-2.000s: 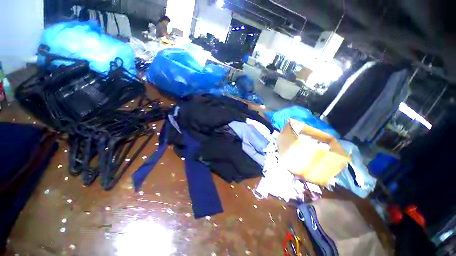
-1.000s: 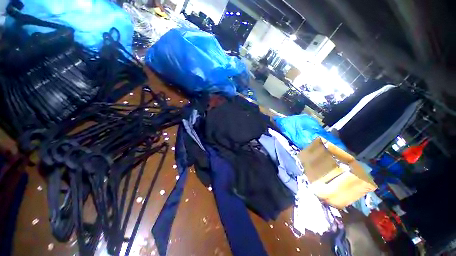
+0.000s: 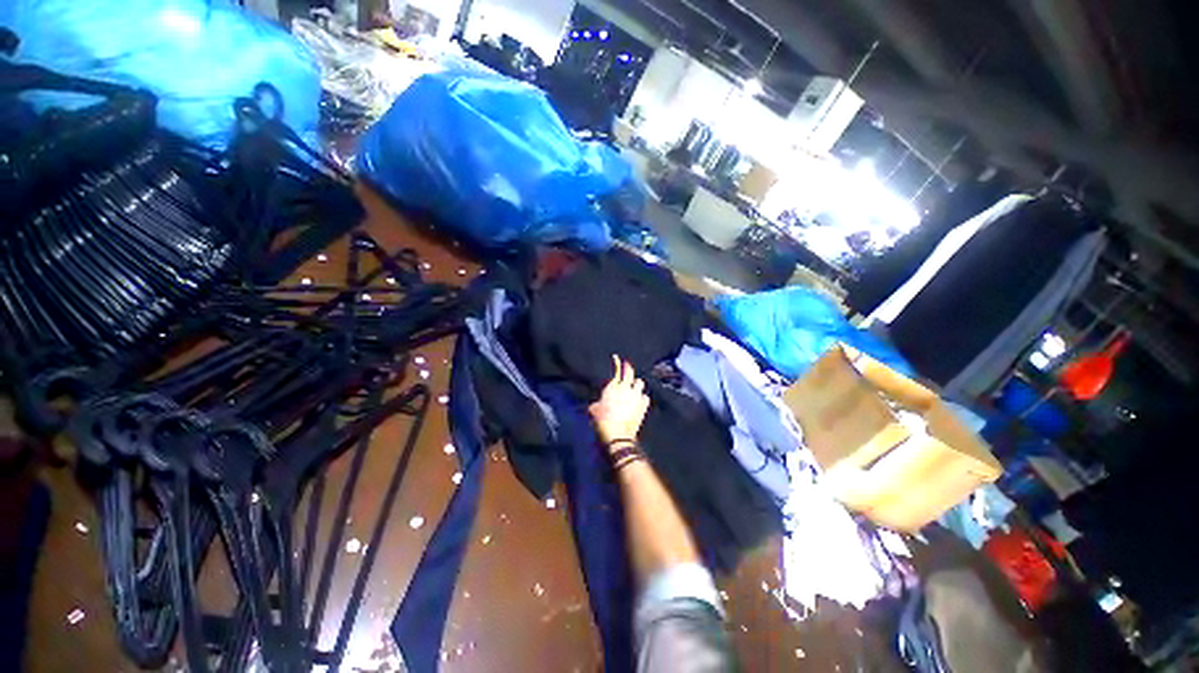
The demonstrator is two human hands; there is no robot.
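Observation:
A heap of black garments [image 3: 611, 322] lies mid-table, with dark navy legs or sleeves [image 3: 447, 552] hanging from it towards me. My right hand [image 3: 621, 402] reaches in from the bottom edge and is over the middle of the heap. Its fingers are slightly apart, and I see no cloth held in them. Dark bands circle the wrist, and the sleeve is grey. A pale blue garment [image 3: 747, 410] lies against the right side of the heap. My left hand is out of the picture.
A large tangle of black hangers [image 3: 125, 250] covers the left. Blue plastic bags [image 3: 480, 158] stand behind. An open cardboard box [image 3: 888, 454] is at the right, with white pieces [image 3: 828, 552] before it. Dark clothes hang on a rack [image 3: 986, 289] at the back right.
My right hand has come into view over the black heap. The view has moved closer to the hangers and heap; the scissors seen earlier at the lower right are out of view.

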